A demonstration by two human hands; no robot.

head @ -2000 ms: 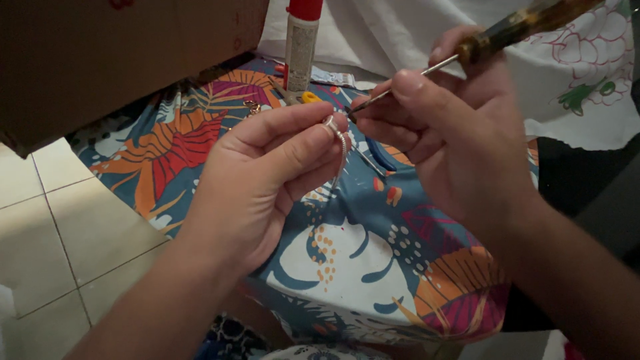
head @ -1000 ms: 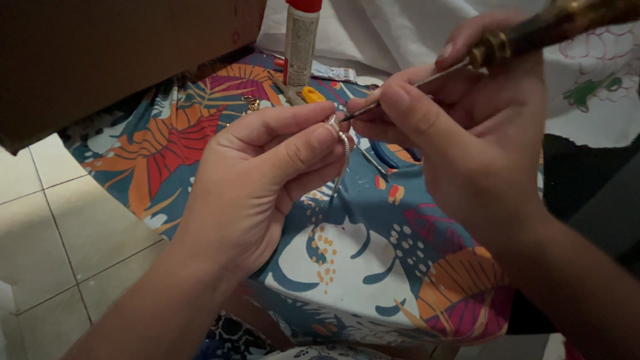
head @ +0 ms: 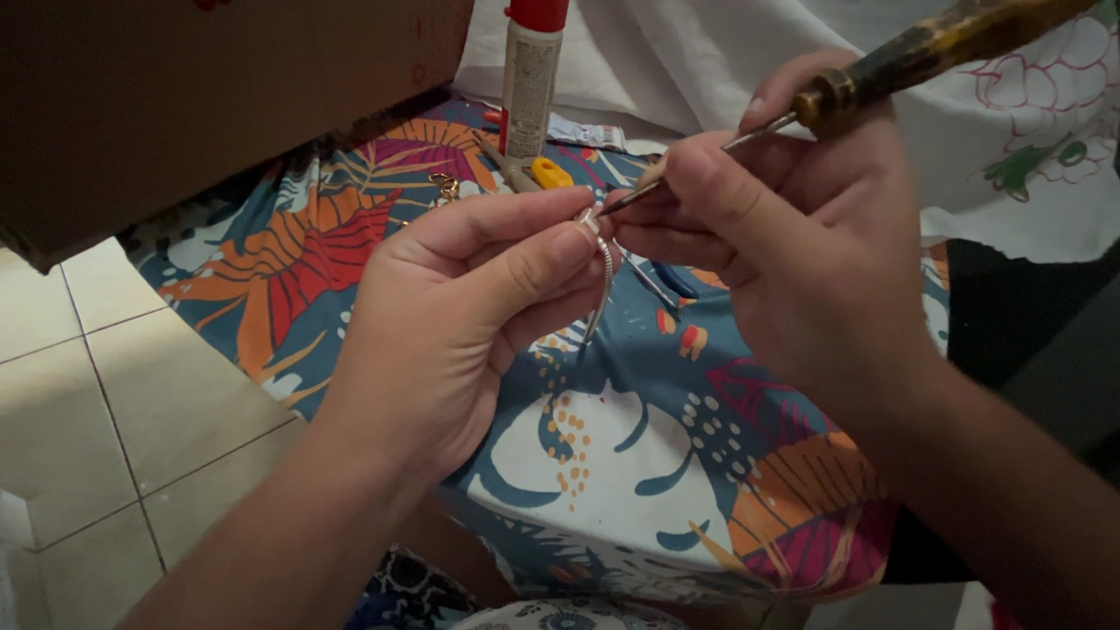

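A silver-coloured chain (head: pixel 605 278) hangs from the thumb and fingertips of my left hand (head: pixel 464 306), which pinch its small metal end. My right hand (head: pixel 787 219) grips a thin pointed metal tool (head: pixel 669 177) by its shaft, and its worn wooden handle (head: pixel 936 54) rises to the upper right. The tool's dark tip is at the pinched metal end, close to my left fingertips; whether they touch is hard to tell. My right fingertips are right beside the chain.
Behind my hands, a red-capped tube (head: pixel 529 83) stands on the patterned cloth (head: pixel 612 472), near a yellow-handled tool (head: pixel 551 173), a gold-coloured chain (head: pixel 444 188) and a small packet (head: pixel 586 133). A metal tool (head: pixel 647 280) lies beneath my hands. A cardboard box (head: pixel 219 105) is at left.
The tool's tip, a little right of my left fingertips two seconds ago, has come to the pinched metal end. My left hand keeps its pinch.
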